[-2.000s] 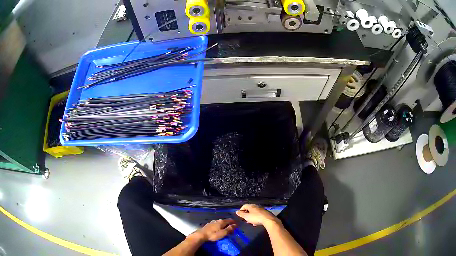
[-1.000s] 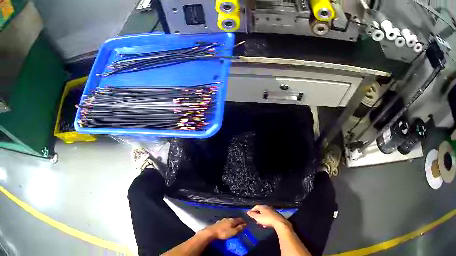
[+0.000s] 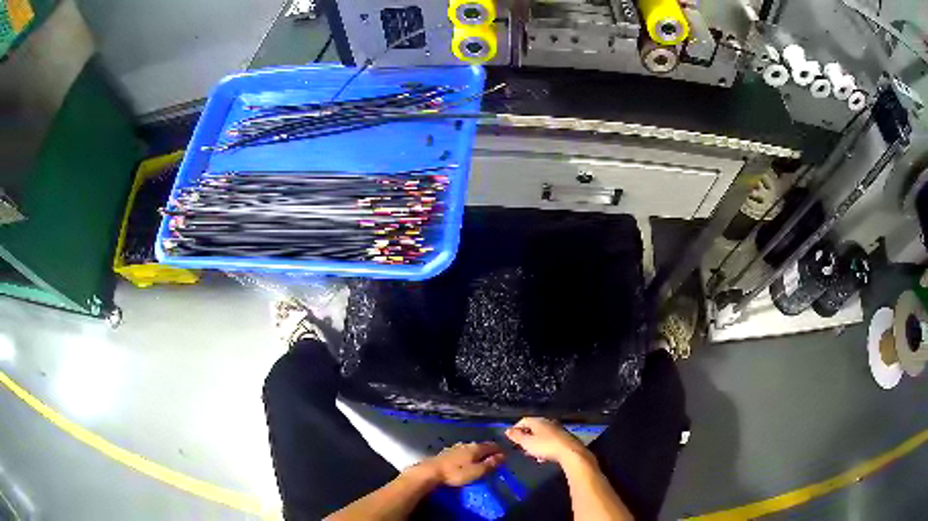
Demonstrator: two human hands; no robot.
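My left hand [image 3: 468, 463] is bare, with fingers curled, low in the view above my lap. My right hand [image 3: 539, 440] is just to its right and slightly higher, thumb and fingers drawn together. I cannot make out a cable in either hand. A blue tray [image 3: 305, 161] at upper left holds a large pile of black cut cables [image 3: 295, 217] with red, yellow and whitish tips. A smaller cable group lies behind it in the tray. Below the hands a bright blue thing [image 3: 482, 499] shows between my thighs.
A black-lined bin [image 3: 407, 399] with glinting scraps [image 3: 499, 341] stands between my legs. Beyond it are a bench drawer [image 3: 651, 186] and a machine with yellow rollers [image 3: 473, 43]. At right are a feeder stand [image 3: 794, 321] and reel [image 3: 885, 346]. At left are a yellow crate [image 3: 163, 274] and green cabinet [image 3: 61, 163].
The view has shifted so the tray, machine and bin sit further right in the picture. The hands keep nearly the same pose, close together over the lap.
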